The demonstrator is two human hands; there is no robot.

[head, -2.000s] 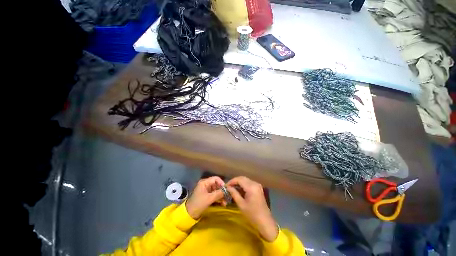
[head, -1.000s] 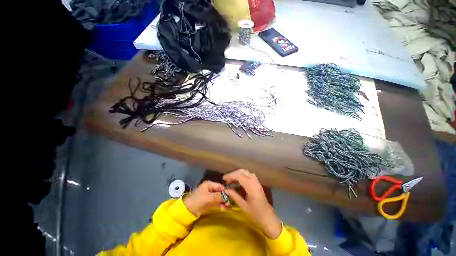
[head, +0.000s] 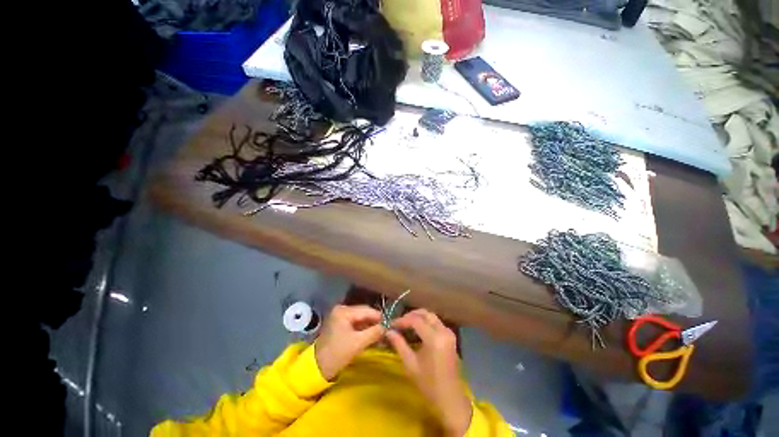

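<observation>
A short braided cord piece [head: 389, 314], grey-green and white, is held between the fingertips of both hands, low at the centre, in front of the yellow sleeves and below the table edge. One end sticks up and bends to the right. My left hand [head: 348, 337] pinches it from the left. My right hand [head: 429, 346] holds it from the right, its fingers slightly blurred. The part between the fingertips is partly hidden.
Loose lilac-grey cords [head: 410, 198] and black cords [head: 282, 166] lie on the brown table [head: 342, 241]. Two cord heaps [head: 576, 166] [head: 589, 273] lie right, near scissors [head: 662, 350]. A phone [head: 487, 80] and thread spool [head: 434, 61] are on the white board. A white reel [head: 299, 317] is low left.
The cord piece, mostly hidden between the fingers before, now shows an end sticking up above them. The hands have shifted slightly and the right fingers have come down. The camera view has shifted a little.
</observation>
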